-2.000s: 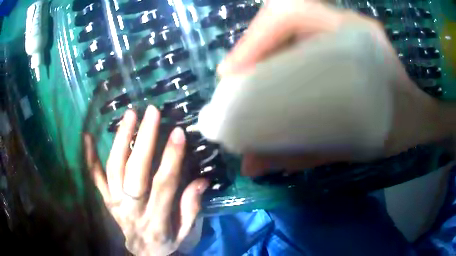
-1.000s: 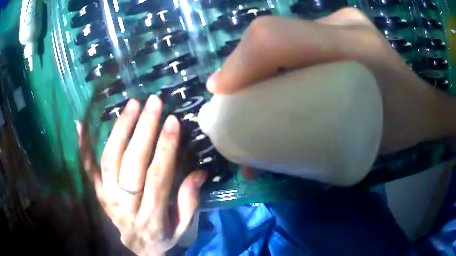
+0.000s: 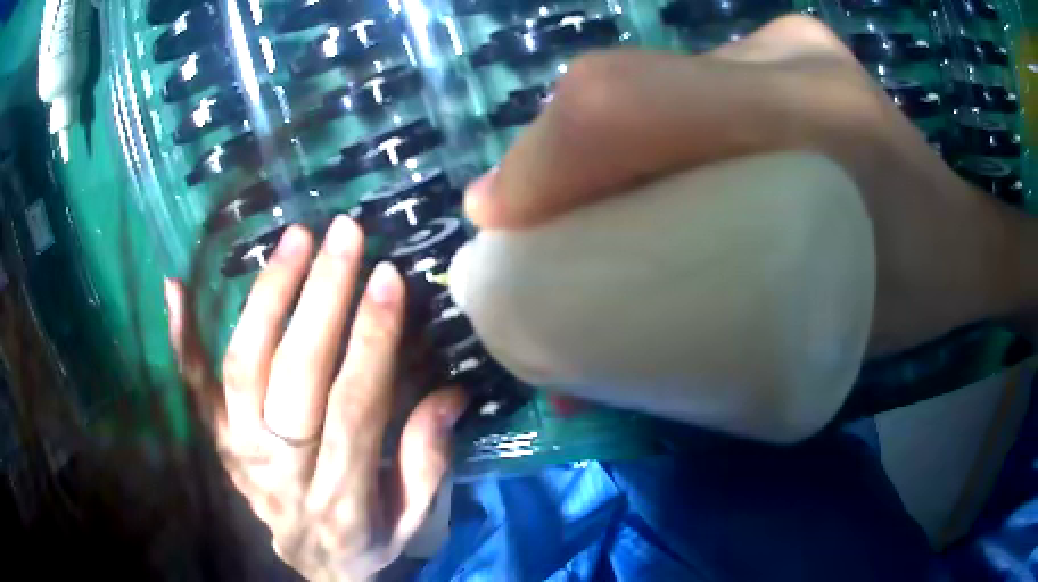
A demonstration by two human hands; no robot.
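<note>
A milky white squeeze bottle (image 3: 672, 296) lies sideways in my right hand (image 3: 706, 125), its shoulder pointing left. Its pale-yellow nozzle tip (image 3: 441, 277) touches or is just over a black round part (image 3: 423, 237) in the near rows; the exact contact cannot be told. My left hand (image 3: 330, 387) rests with fingers spread on the near-left part of the clear blister tray (image 3: 245, 68), its fingertips beside the black parts. It holds nothing that I can see. The tray holds many black round parts in rows, with bright T-shaped glints. My right hand and the bottle hide the tray's middle.
A slim white small bottle (image 3: 63, 68) with a narrow tip lies on the green mat (image 3: 97, 244) at the upper left. A yellow object is cut off at the right edge. The blue smock (image 3: 546, 517) is at the bottom. The lower left is dark and blurred.
The bottle was blurred and tilted differently two seconds ago; its base now sits lower. The nozzle has shifted slightly up. My left hand has moved slightly left and up.
</note>
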